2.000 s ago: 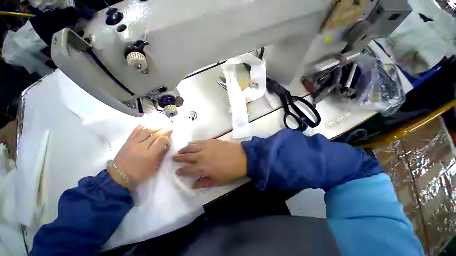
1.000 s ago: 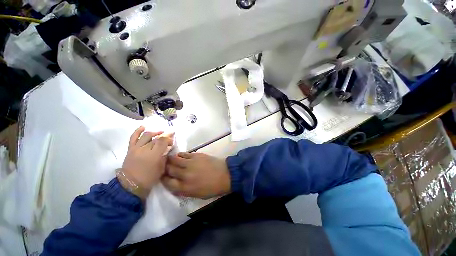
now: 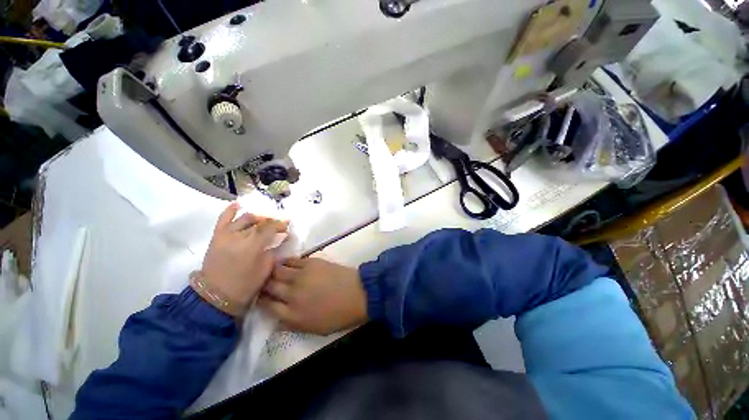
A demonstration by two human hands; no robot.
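A white fabric panel [image 3: 182,246] lies under the left end of the sewing machine head [image 3: 328,61] and drapes towards the table's front edge. My left hand [image 3: 238,254] lies on the panel just in front of the needle area, holding a small raised fold of it at the fingertips. My right hand [image 3: 316,294] is beside it, fingers curled on the fabric and touching my left hand. The fingertips of my right hand are partly hidden. The needle tip is hidden in glare and fabric.
A looped white strip [image 3: 384,176] lies under the machine arm, beside black-handled shears [image 3: 486,189]. A clear plastic bag [image 3: 608,139] lies to the right. White pieces [image 3: 62,303] lie at the left. Wrapped cardboard [image 3: 686,279] is at the right.
My right hand has moved left and nearer to me, from flat with spread fingers to curled against my left hand. The fabric between the hands is now bunched.
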